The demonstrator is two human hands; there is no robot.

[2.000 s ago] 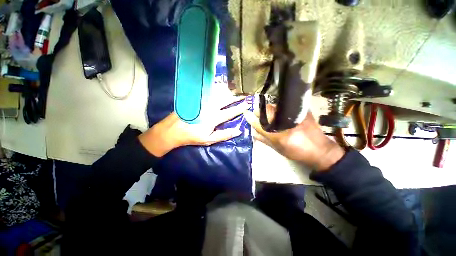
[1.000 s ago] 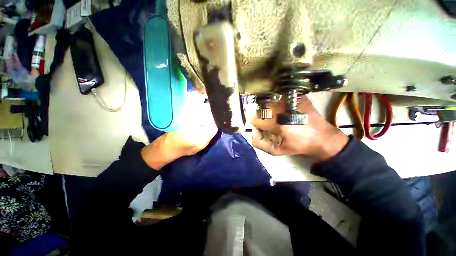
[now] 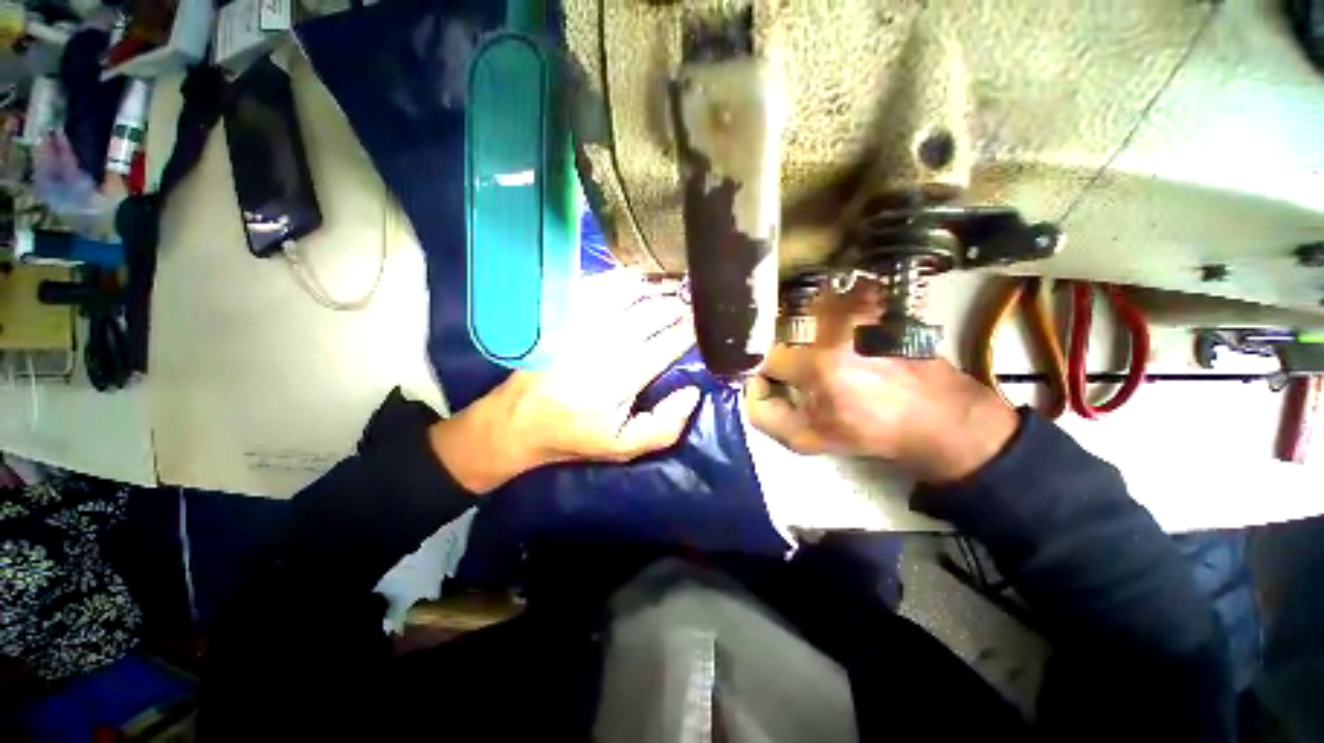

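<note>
A shiny navy panel [image 3: 639,501] lies under the sewing machine head [image 3: 1104,87] and hangs over the table's front edge. My left hand [image 3: 581,399] lies flat on the panel beside the teal bar [image 3: 507,203], fingers towards the needle area, partly washed out by bright light. My right hand [image 3: 871,407] is at the panel's right edge, its fingers bent together there, partly hidden behind the tension knob [image 3: 900,340]. The worn metal guard [image 3: 730,218] covers the needle and presser foot.
A black phone [image 3: 270,160] with a pale cable lies on the table's left. Dark cloth strips [image 3: 138,232] and small items are at the far left. Orange [image 3: 1025,349] and red [image 3: 1111,349] loop handles lie right of the machine, with a red-handled tool [image 3: 1297,418] at the far right.
Against the last second, the view has shifted, so the machine head sits further right. My left hand's fingers are more spread on the panel. The panel's right edge slants more than two seconds ago.
</note>
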